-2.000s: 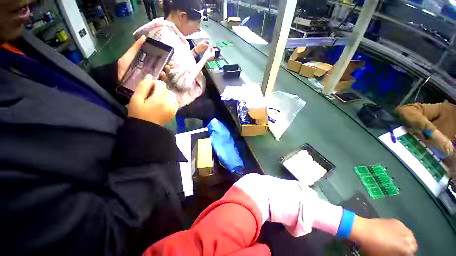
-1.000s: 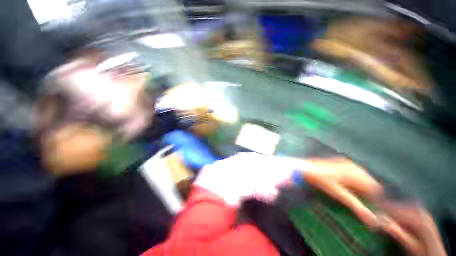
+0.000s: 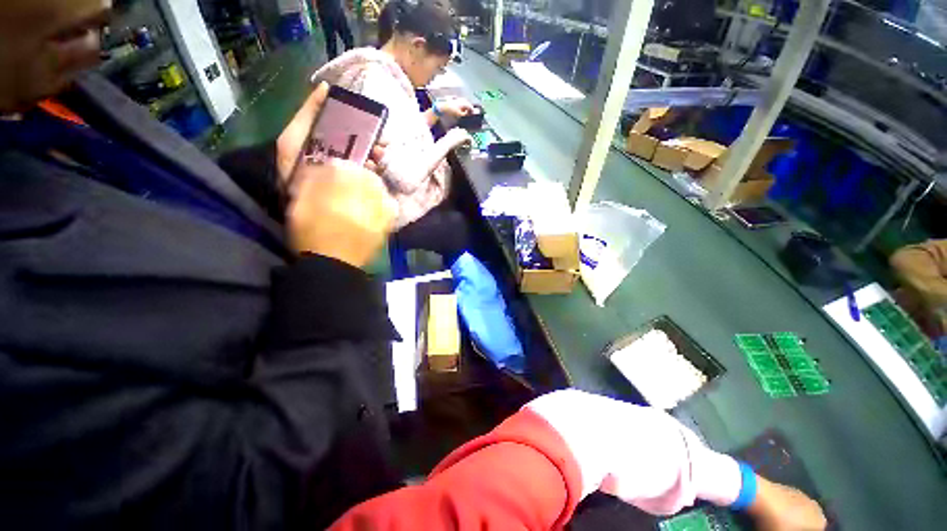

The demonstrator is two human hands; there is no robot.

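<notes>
My left hand [image 3: 786, 506] is at the lower right, over the black mat [image 3: 766, 452], with a blue band on its wrist. Its fingers are cut off or hidden, so I cannot tell what it holds. A green PCB panel [image 3: 687, 522] shows in part under my left forearm at the bottom edge. A spacer bin [image 3: 658, 365] full of white pieces stands just beyond my sleeve. A populated PCB panel [image 3: 782, 364] with dark parts along its middle lies on the green belt. My right hand is not in view.
A person with a phone [image 3: 340, 130] stands close on my left. Another person sits further up the line. An open cardboard box [image 3: 549, 264], a plastic bag [image 3: 620, 245] and a blue cloth [image 3: 487, 311] are ahead. A white board [image 3: 885, 353] with panels lies across the belt.
The view swung right and back, blurring midway. My right hand, seen in the blur, is now out of the picture. My left hand is lower, and part of a panel shows beneath my forearm.
</notes>
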